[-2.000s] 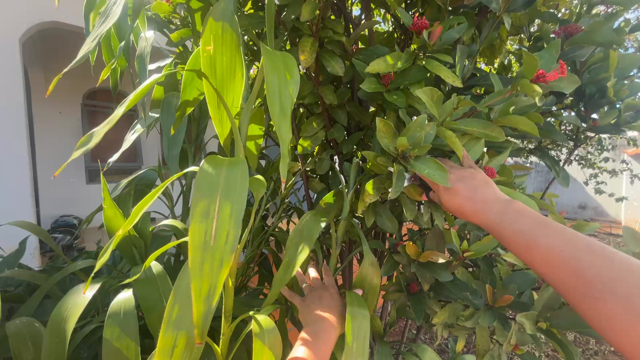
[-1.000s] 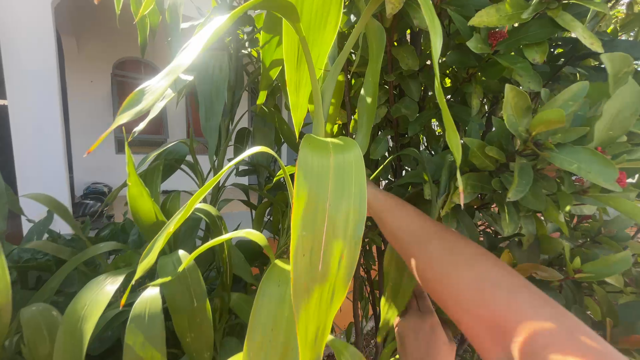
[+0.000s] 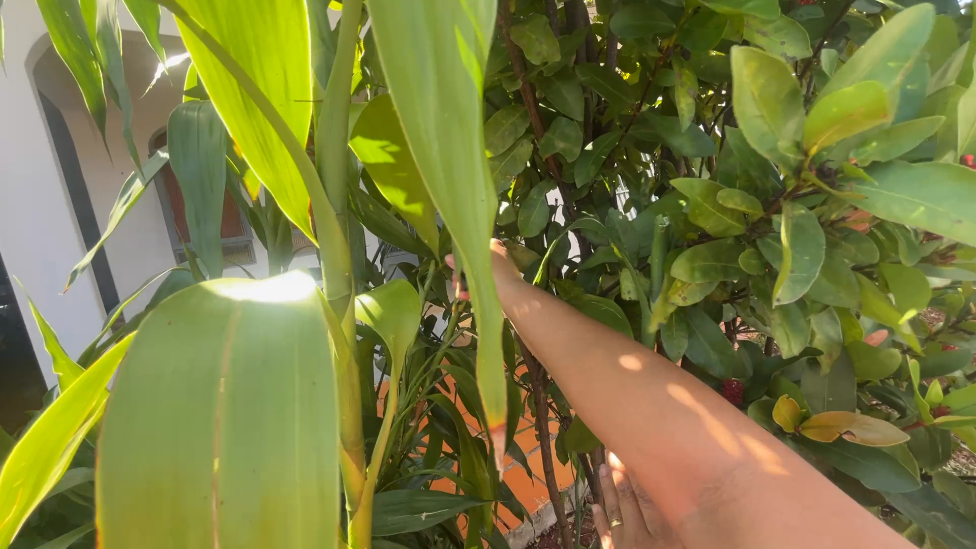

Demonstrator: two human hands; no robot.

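My right hand (image 3: 499, 267) reaches deep among the stems, partly covered by a long hanging green leaf (image 3: 457, 168). A small dark and reddish thing (image 3: 461, 286) shows at its fingers; what it is and how it is held cannot be told. Below my right forearm, my left hand (image 3: 629, 507) has its fingers extended, a ring on one of them, and nothing visible in its grasp; the forearm covers part of it. A thick upright green stem (image 3: 335, 229) stands left of my right hand, with a broad leaf (image 3: 221, 412) in front.
A leafy shrub (image 3: 793, 244) with red flower clusters (image 3: 733, 391) fills the right side. Thin brown woody stems (image 3: 543, 427) rise near my hands. Behind the plants are an orange tiled surface (image 3: 450, 396) and a white wall (image 3: 30, 175) with an arch.
My right hand has left the flowering shrub's leaves and now reaches in among the stems farther left. My left hand is now beneath my right forearm. The view has moved nearer the plants.
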